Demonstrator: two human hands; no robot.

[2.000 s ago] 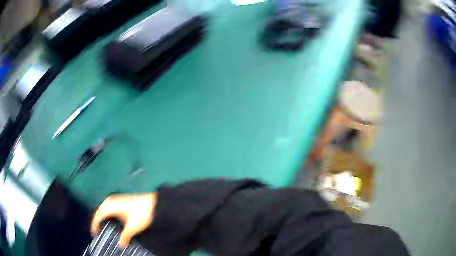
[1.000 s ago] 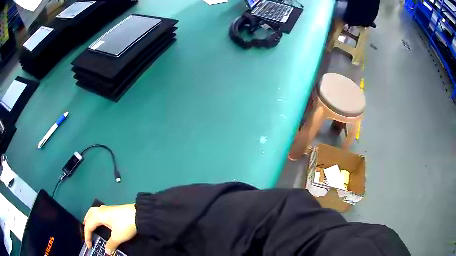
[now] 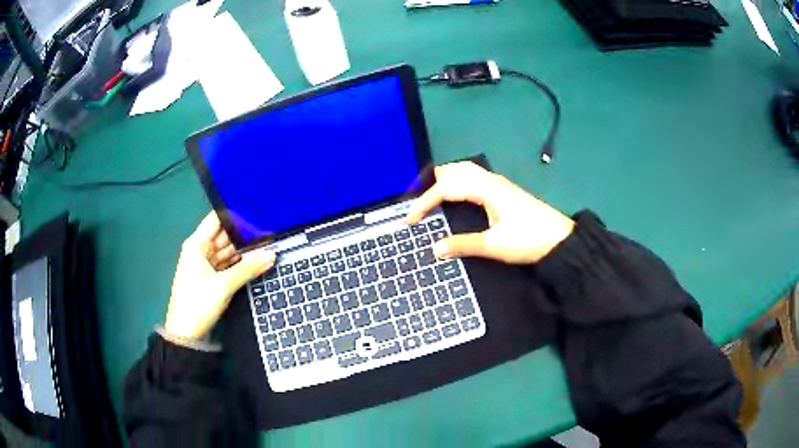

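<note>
An open mini laptop (image 3: 368, 297) lies on a black foam pad (image 3: 517, 306) in front of me. Its screen (image 3: 315, 157) is plain bright blue, its keyboard deck silver with dark keys. My left hand (image 3: 206, 280) holds the laptop's left side near the hinge, thumb on the deck corner, fingers partly hidden behind the screen. My right hand (image 3: 499, 214) holds the right side by the hinge, thumb and forefinger on the deck's upper right corner.
A black cable with an inline module (image 3: 473, 73) lies behind the screen. White papers (image 3: 232, 66), a white roll-like object (image 3: 315, 39) and a plastic bin (image 3: 83, 87) are at the far left. Closed laptops on pads (image 3: 35, 337) stand at left; black pads (image 3: 644, 22) are stacked at the far right.
The view has swung left and down onto the laptop. Its screen, dark with orange lettering before, is now blue. My left hand has come into view, and both hands now hold its sides.
</note>
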